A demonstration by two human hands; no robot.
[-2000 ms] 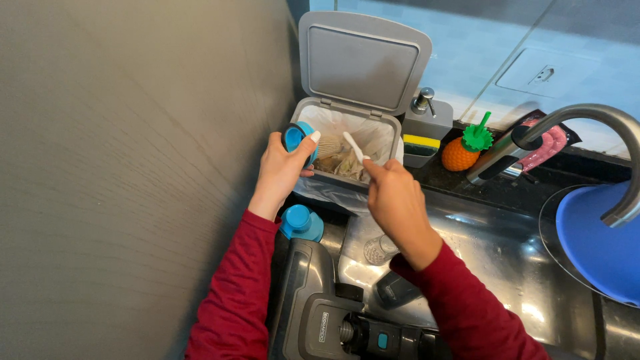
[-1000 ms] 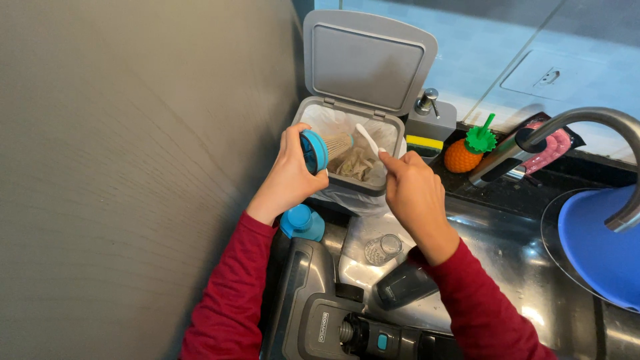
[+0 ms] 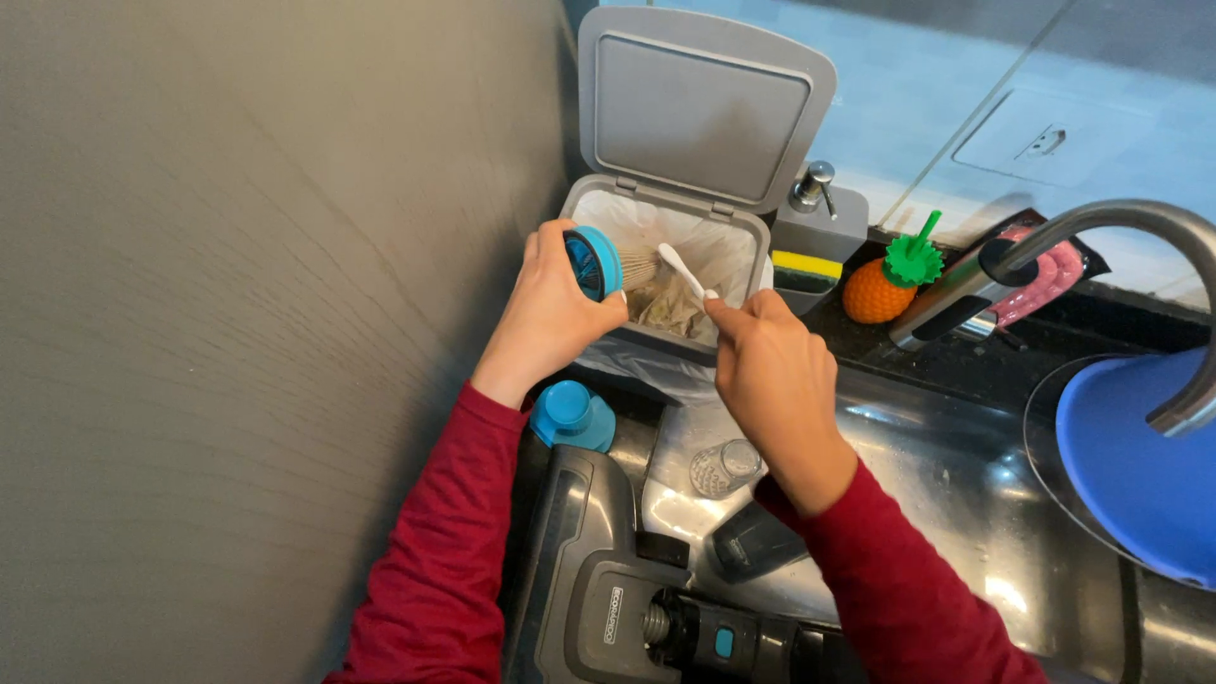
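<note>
My left hand (image 3: 556, 309) grips a pleated vacuum filter with a blue rim (image 3: 600, 264), tilted over the open bin so its pleats face right. My right hand (image 3: 774, 370) pinches a slim white stick with a rounded tip (image 3: 681, 269), perhaps a cotton swab or small tool, its tip just right of the pleats. Below both hands is a grey lidded bin (image 3: 655, 337) lined with a white bag, with greyish-brown waste (image 3: 676, 306) inside. Its grey lid (image 3: 698, 119) stands raised at the back.
A blue plastic part (image 3: 573, 413) and a grey vacuum floor head (image 3: 594, 570) lie below my left forearm. On the steel sink are a clear glass (image 3: 724, 467) and a dark container (image 3: 755, 541). A soap dispenser with sponge (image 3: 806, 271), pineapple-shaped holder (image 3: 879, 288), faucet (image 3: 1092, 223) and blue bowl (image 3: 1130, 456) stand right.
My left hand has turned the filter; its pleats show more plainly than two seconds ago. The white stick stays in my right hand and is now close beside the pleats.
</note>
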